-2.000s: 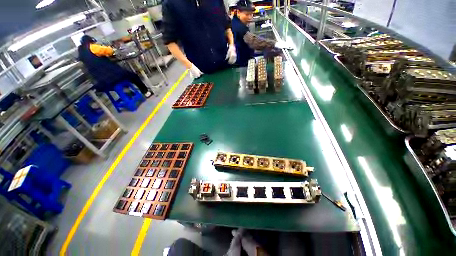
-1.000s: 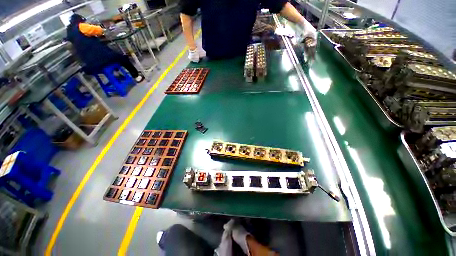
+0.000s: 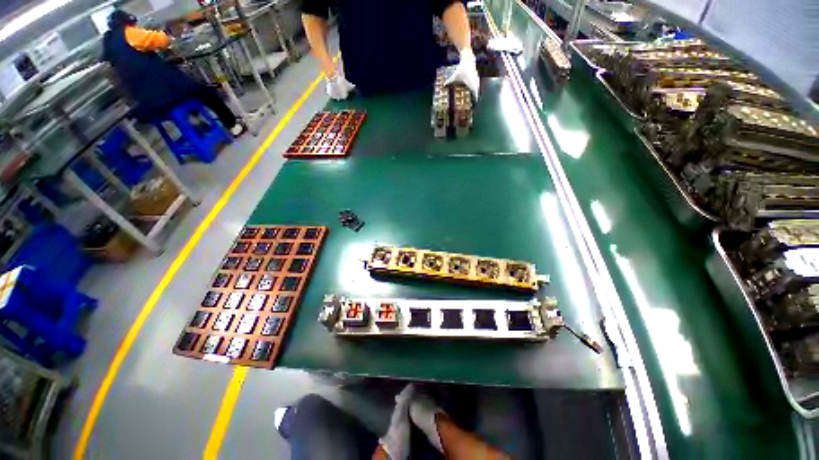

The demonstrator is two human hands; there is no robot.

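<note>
A silver bar fixture [image 3: 440,332] lies across the green bench near its front edge. Its two left positions hold red-orange components [image 3: 355,312]; the other positions show dark squares. A brass-coloured fixture bar [image 3: 453,267] with six recessed pockets lies just behind it. An orange-brown parts tray [image 3: 251,292] with rows of dark squares lies to the left. My left hand [image 3: 397,424] and my right hand [image 3: 428,420], in pale gloves, are close together below the bench's front edge, off the fixtures. They are small and blurred, and their fingers are unclear.
A thin dark tool or cable [image 3: 582,338] lies at the silver bar's right end. Loose black pieces [image 3: 351,219] lie behind the tray. Across the bench a person's gloved hand [image 3: 463,74] touches upright-looking bars [image 3: 452,112]. A green conveyor [image 3: 620,234] and fixture stacks [image 3: 736,162] are right.
The view has shifted, so the bench things sit lower-left and higher in the picture. The person opposite has moved a bar from the bench onto the conveyor. My hands stay together below the edge.
</note>
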